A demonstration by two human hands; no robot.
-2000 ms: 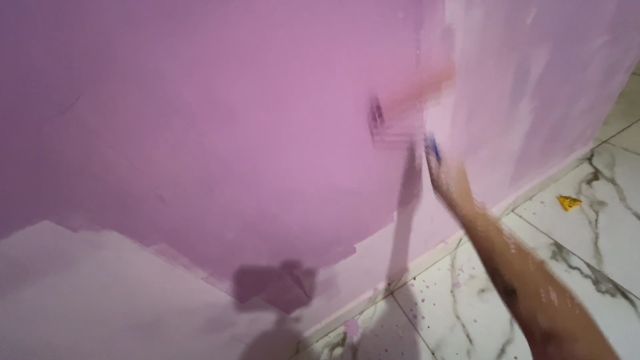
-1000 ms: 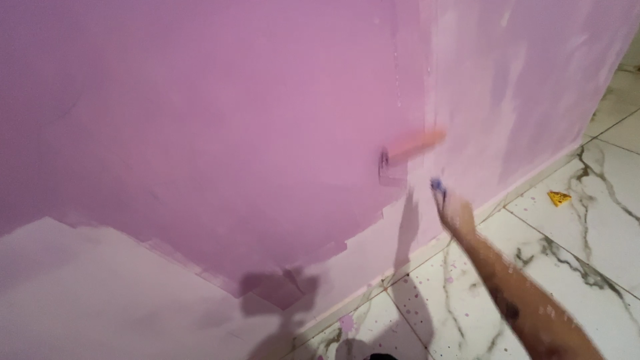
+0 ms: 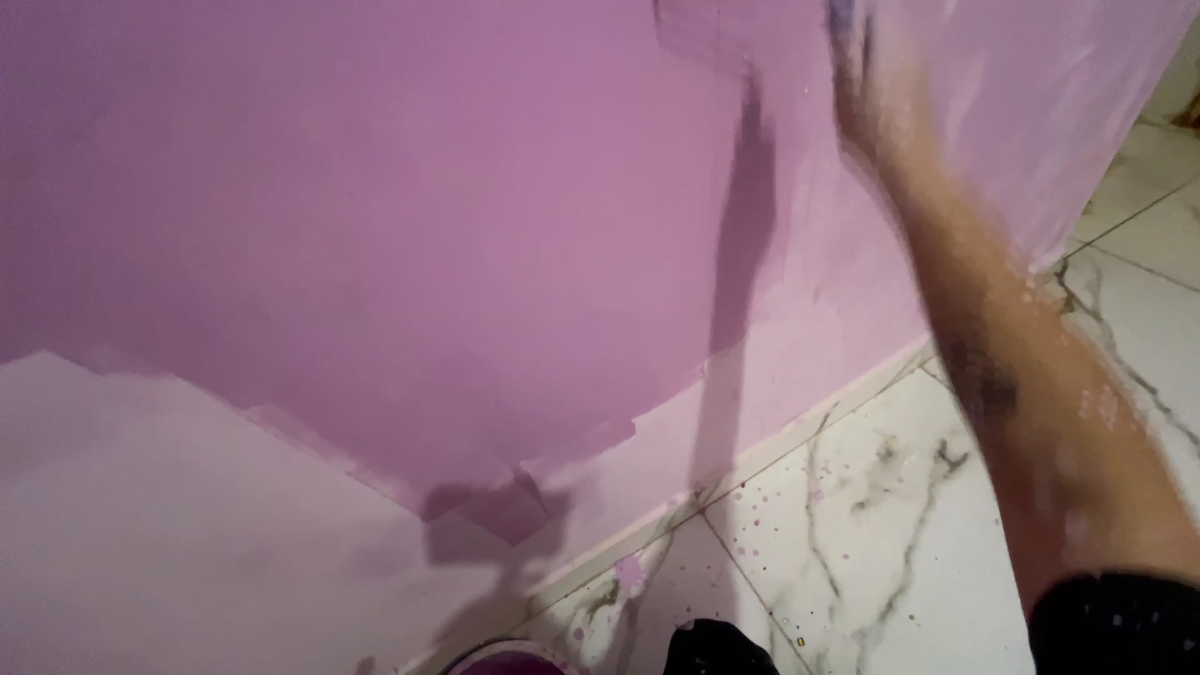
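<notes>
My right hand (image 3: 867,56) reaches up at the top right, blurred, closed around the blue handle (image 3: 841,14) of a paint roller. The roller's head lies beyond the top edge of the view; a faint wire-like outline, perhaps its shadow, shows on the wall left of the hand. Fresh darker purple paint covers much of the wall (image 3: 422,234), with a ragged lower border above a paler band. The arm's long shadow falls on the wall to the left. My left hand is out of view.
A round container with purple paint (image 3: 511,661) is cut off by the bottom edge. Beside it is a dark shoe tip (image 3: 717,649). Purple spots dot the marble-patterned floor tiles (image 3: 844,544), and a pale skirting strip (image 3: 797,433) runs along the wall's foot.
My right hand has moved up the wall with the roller, whose head has left the view. More of my forearm, a dark sleeve and the paint container now show.
</notes>
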